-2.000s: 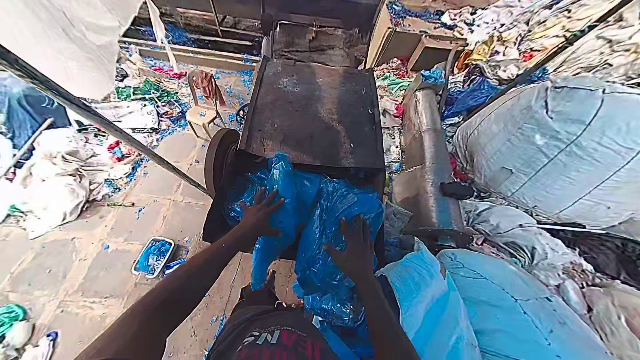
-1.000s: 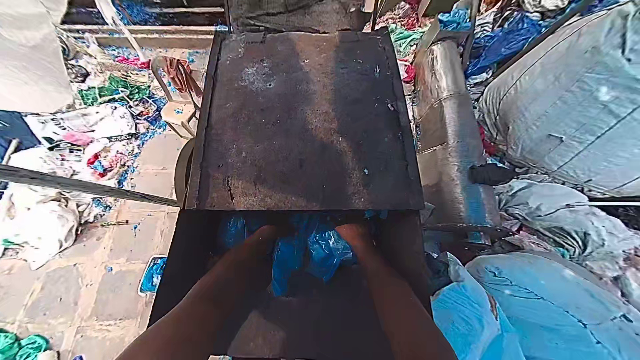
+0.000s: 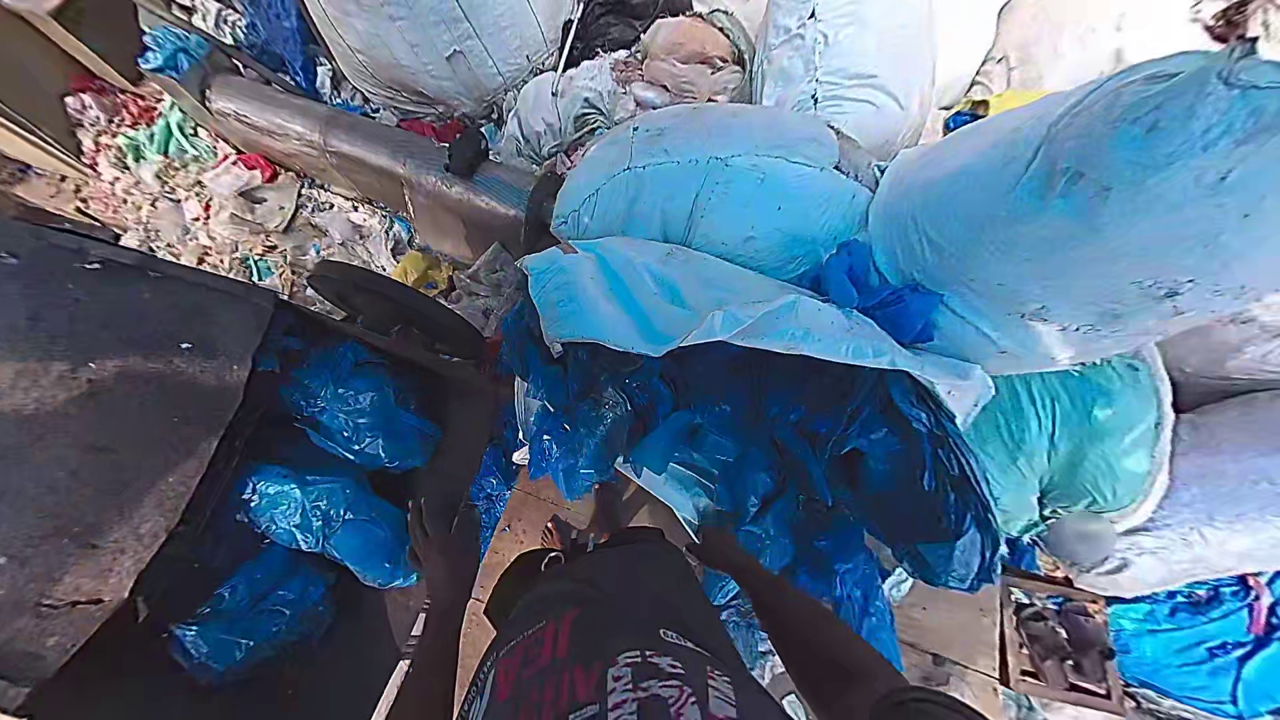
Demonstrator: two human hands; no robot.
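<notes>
Crumpled blue plastic sheeting [image 3: 330,520] lies in the dark mouth of a metal machine [image 3: 130,420] at the left. My left hand [image 3: 440,545] is by the inner edge of that opening, close to the plastic, its fingers in shadow. To the right, an open white sack [image 3: 690,300] spills a large heap of blue plastic film [image 3: 770,440]. My right hand [image 3: 722,550] is at the near lower edge of this heap; its fingertips are hard to make out, and whether it grips any film cannot be told.
Full woven sacks [image 3: 710,190] stand behind and to the right of the heap. A metal cylinder [image 3: 370,165] and mixed plastic scraps [image 3: 230,210] lie beyond the machine. A dark wheel [image 3: 395,308] juts beside the opening. A small wooden frame [image 3: 1062,640] is at the lower right.
The view has swung right to the sacks. Both hands were at blue plastic in the machine's opening; now my right hand is by the heap, and blue plastic remains in the opening.
</notes>
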